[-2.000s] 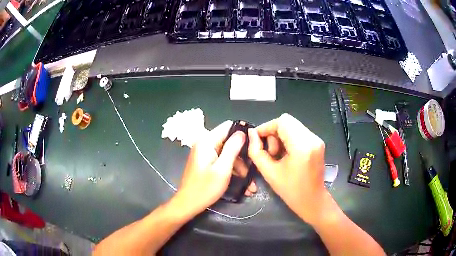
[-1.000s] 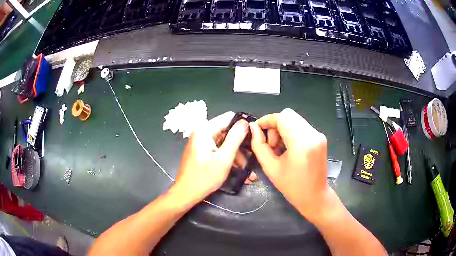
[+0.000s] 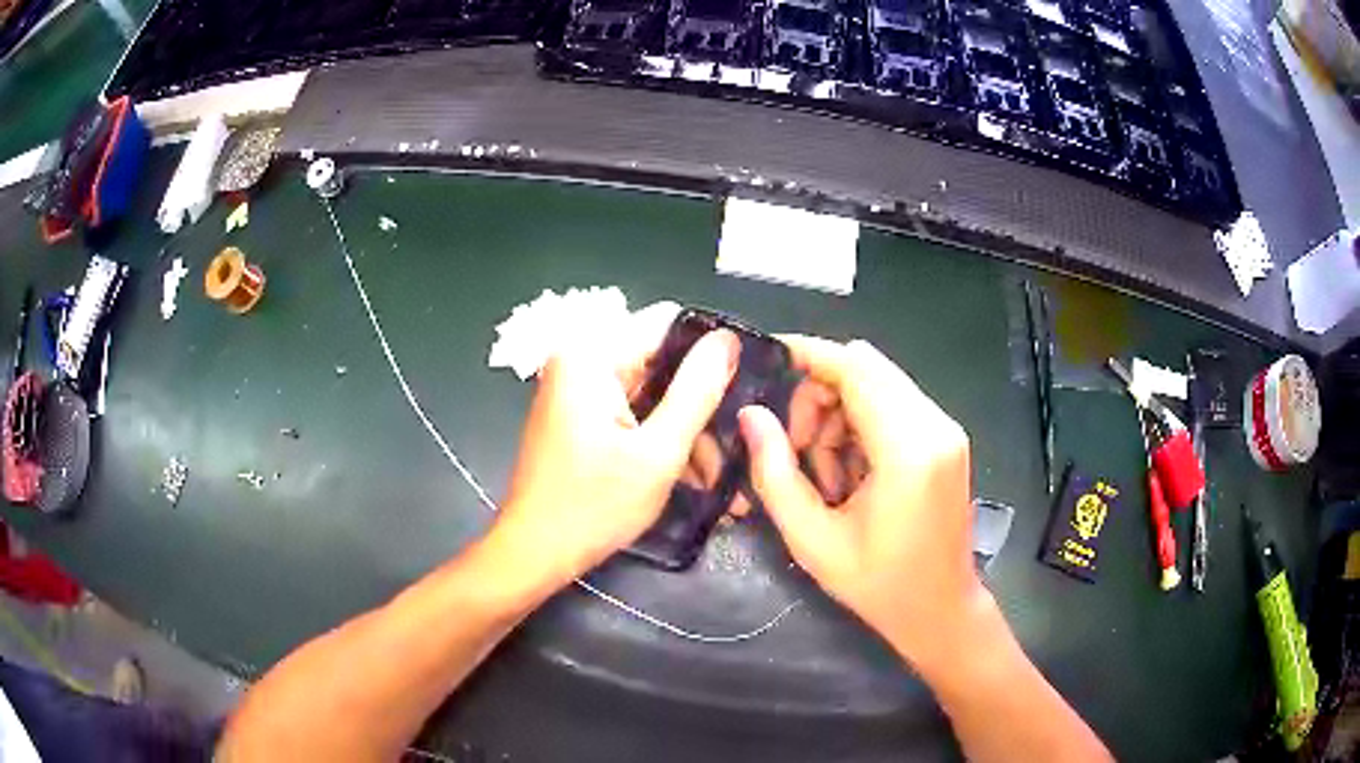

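A black device housing point(image 3: 682, 522) is held tilted above the mat, between both hands. My left hand point(image 3: 619, 425) grips its left side, with the thumb on its face near the top. My right hand point(image 3: 865, 447) holds its right side, with the thumb on its face and the fingers curled at the edge behind. The fingers hide much of the housing. A pile of small white parts point(image 3: 555, 325) lies just behind my left hand.
Black blister trays point(image 3: 895, 75) stand behind the green mat point(image 3: 254, 395). A white card point(image 3: 788, 246) lies at the rear edge. A pale wire point(image 3: 400, 376) curves across the mat. Tweezers point(image 3: 1041, 388), a black packet point(image 3: 1081, 520), red-handled tool point(image 3: 1177, 467) and green screwdriver point(image 3: 1284, 644) lie right; a copper spool point(image 3: 234, 280) left.
My right thumb and fingers have moved apart from their pinch at the housing's top edge and now hold its side. More of the housing's face shows. The view has shifted and turned slightly.
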